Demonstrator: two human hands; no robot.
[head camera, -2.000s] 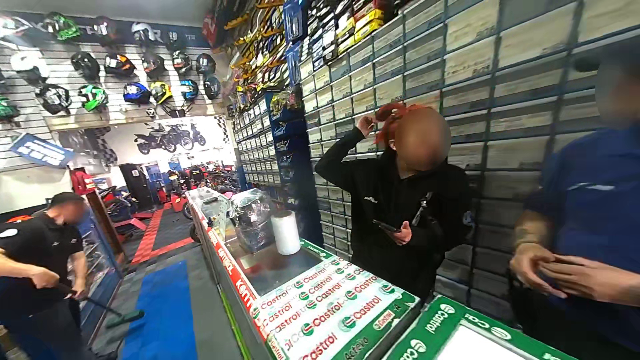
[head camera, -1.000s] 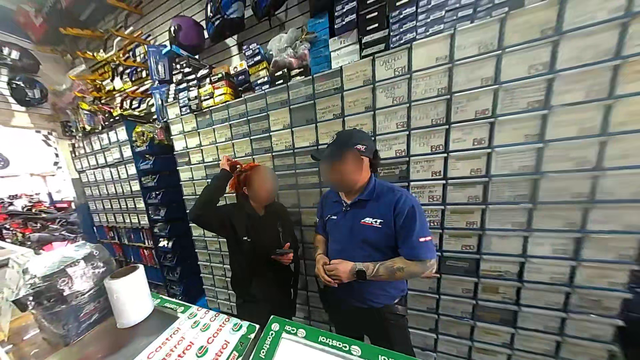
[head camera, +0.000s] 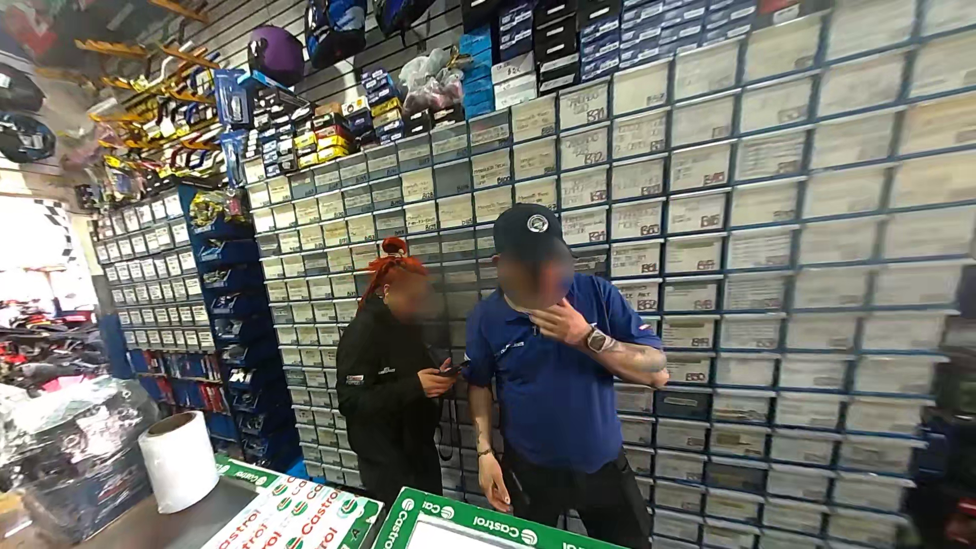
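Note:
Neither my left hand nor my right hand shows in the head view. Closest to me is a counter with a green-and-white Castrol mat (head camera: 488, 524) at the lower middle. Left of it lies a Castrol-printed counter covering (head camera: 305, 515). A white roll (head camera: 180, 462) stands on the dark counter surface (head camera: 145, 526), beside a plastic-wrapped bundle (head camera: 84, 457) at the far left. What my hands hold or touch cannot be seen.
Behind the counter stand a person in black (head camera: 389, 381) with a phone and a person in a blue shirt (head camera: 553, 366). Labelled parts drawers (head camera: 778, 297) cover the wall. Stacked boxes (head camera: 320, 141) and a purple helmet (head camera: 276, 55) are above.
The view has swung far to the right since two seconds ago. The person in black has lowered the raised hand to the phone. The person in blue has brought one hand to the face.

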